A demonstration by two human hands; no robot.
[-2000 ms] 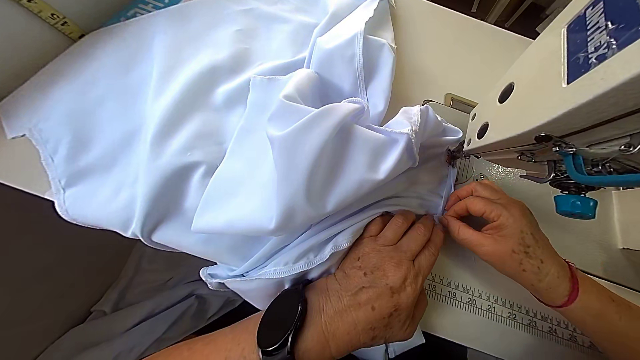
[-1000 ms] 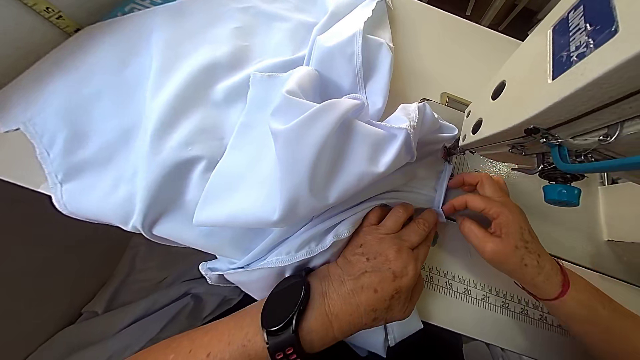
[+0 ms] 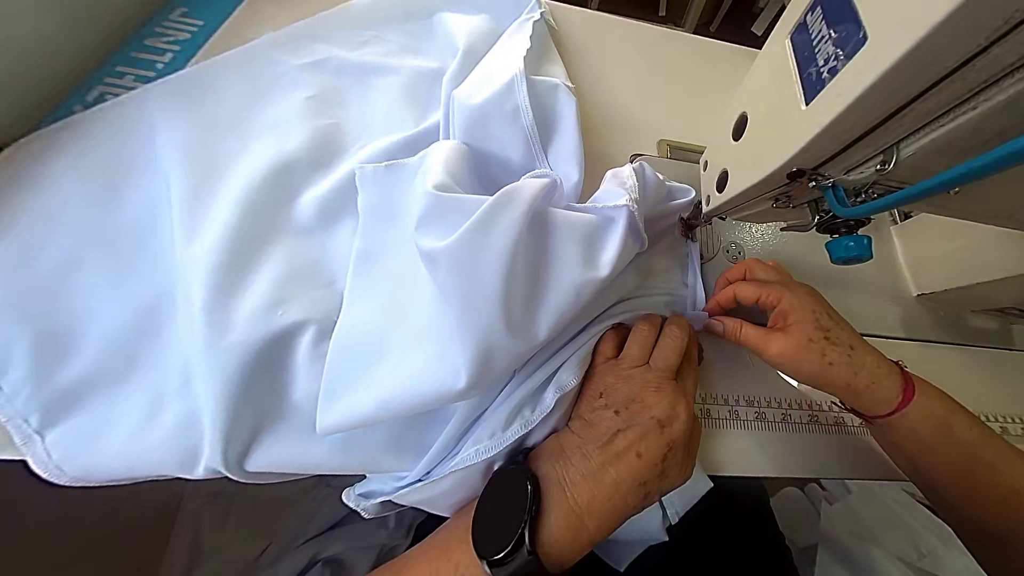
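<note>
White fabric with overlocked edges (image 3: 240, 280) spreads over the left and middle of the view, bunched toward the sewing machine. Its right edge runs under the presser foot (image 3: 691, 222) of the white sewing machine (image 3: 800, 120). My left hand (image 3: 632, 416), with a black watch at the wrist, presses flat on the fabric in front of the foot, its fingertips partly hidden by a fold. Just right of it, my right hand (image 3: 784, 320) pinches the narrow folded edge of the fabric (image 3: 698, 318) between thumb and fingers. The needle is not clearly seen.
A printed ruler scale (image 3: 776, 418) crosses the machine table near its front edge. The machine's blue knob (image 3: 849, 249) and blue lever (image 3: 936, 182) are above my right hand. Grey cloth (image 3: 280, 528) lies below the table at lower left, and pale cloth (image 3: 880, 520) at lower right.
My right hand's fingers have drawn closer together at the fabric edge. My left hand stays pressed on the fabric. The view has shifted slightly.
</note>
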